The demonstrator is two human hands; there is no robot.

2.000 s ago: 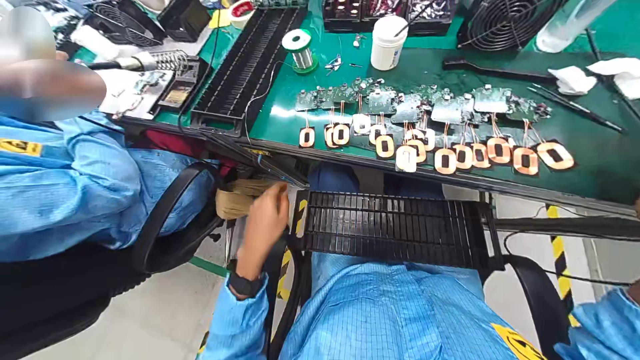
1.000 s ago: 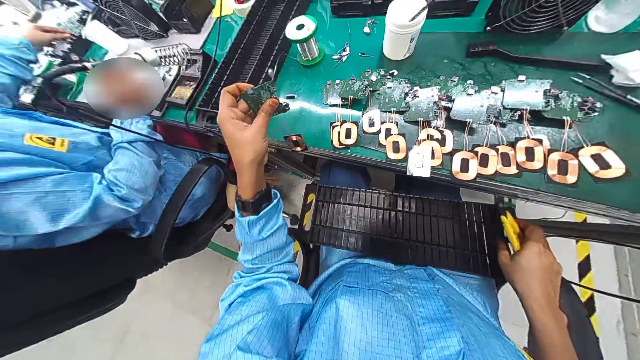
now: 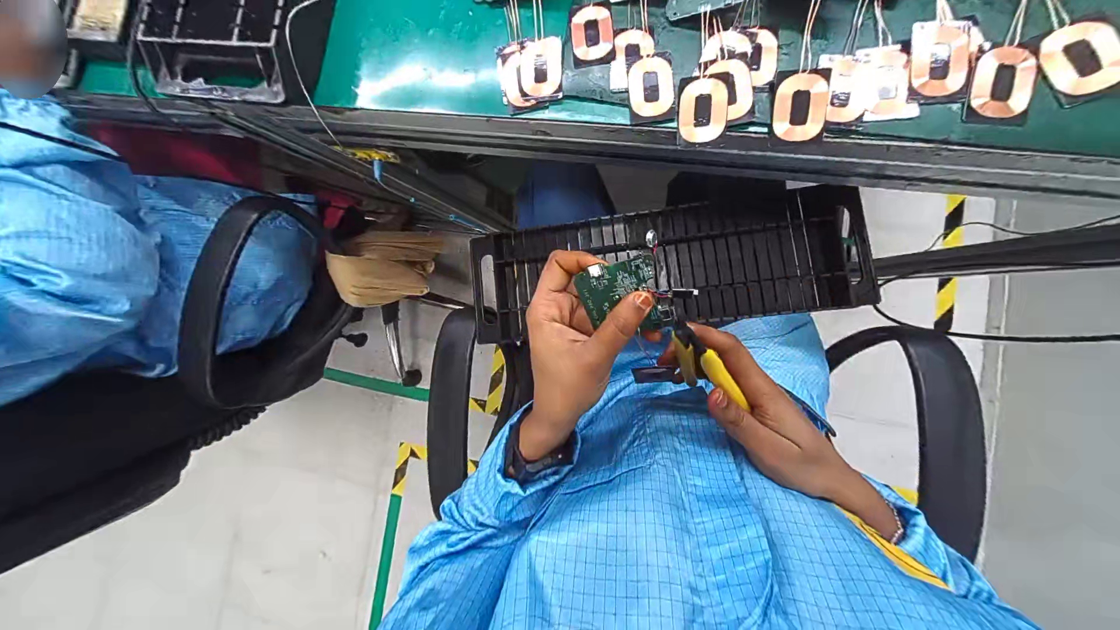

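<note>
My left hand (image 3: 573,341) grips a green circuit board (image 3: 612,293) by its left side, thumb on its face, above my lap. Small parts on thin wires stick out at the board's right edge. My right hand (image 3: 766,416) holds yellow-handled cutting pliers (image 3: 713,372), their dark jaws close against the lower right corner of the board. A dark flat piece (image 3: 656,374) hangs below the board, beside the pliers. Behind both hands, a black slotted rack (image 3: 752,254) lies across my lap. Whether the plier jaws touch a wire cannot be told.
Several copper coils (image 3: 801,105) on wires lie along the edge of the green-topped bench (image 3: 420,52). Another black rack (image 3: 210,44) stands at the bench's left. A person in a blue smock (image 3: 79,254) sits at left. Chair armrests (image 3: 945,420) flank me.
One second ago the board was raised near the bench edge and my right hand was at the rack's right end. Both hands are now together over my lap. The view has shifted closer and lower.
</note>
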